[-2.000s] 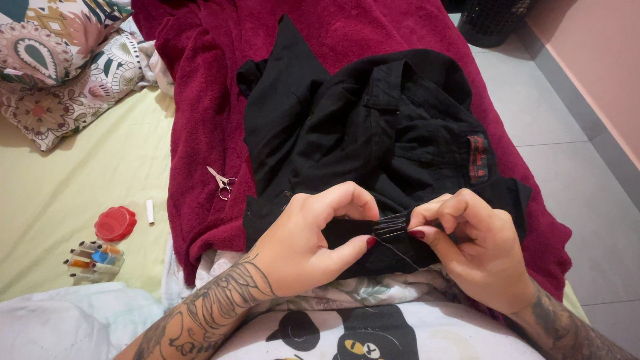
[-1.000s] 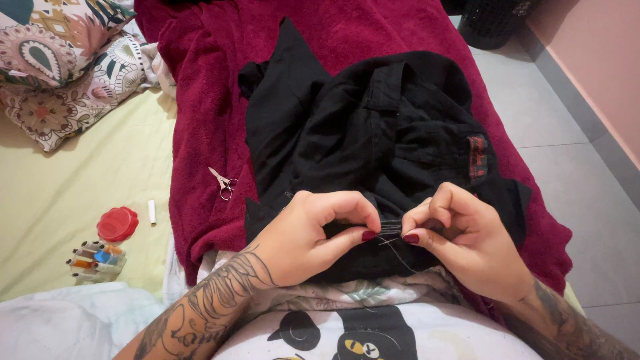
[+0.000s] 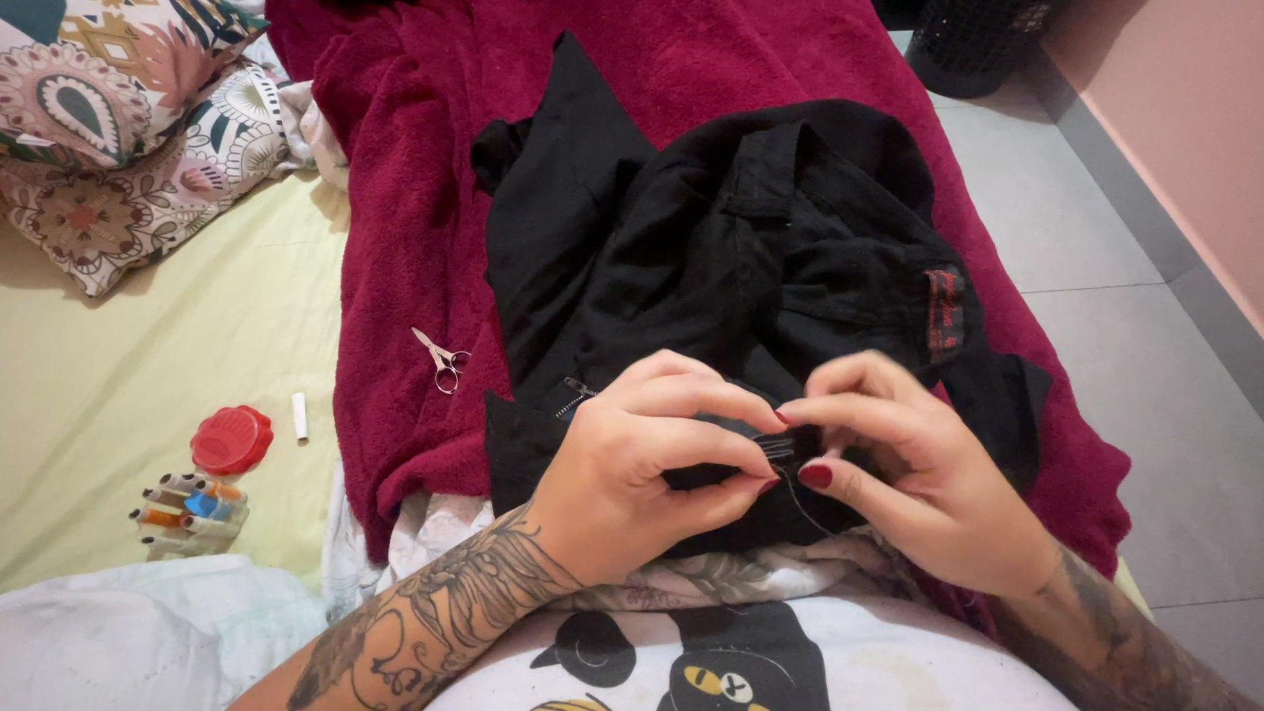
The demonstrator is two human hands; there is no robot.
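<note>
A black garment (image 3: 691, 276) with a zipper (image 3: 575, 395) and a label (image 3: 945, 314) that bears writing lies spread before me. My left hand (image 3: 662, 454) pinches the garment near its lower edge between thumb and fingers. Just right of those fingertips, several pale thread strands (image 3: 778, 449) cross the black cloth, and a loose thread (image 3: 810, 509) curls below. My right hand (image 3: 889, 459) is beside the strands, its index fingertip close to the left fingers and its thumb a little apart; whether it holds a needle or thread cannot be seen.
The garment lies on a dark red towel (image 3: 395, 227). Small scissors (image 3: 440, 363) rest left of it. On the yellow-green sheet (image 3: 247, 336) are a red scalloped lid (image 3: 232, 439), a small white stick (image 3: 300, 417) and several thread spools (image 3: 188, 513). Patterned pillows (image 3: 128, 178) lie upper left; a black basket (image 3: 973, 49) stands upper right.
The thumb and index finger of my right hand, close together a second ago, are now spread apart, with the index fingertip nearer my left fingers. My left hand stays at the same part of the garment.
</note>
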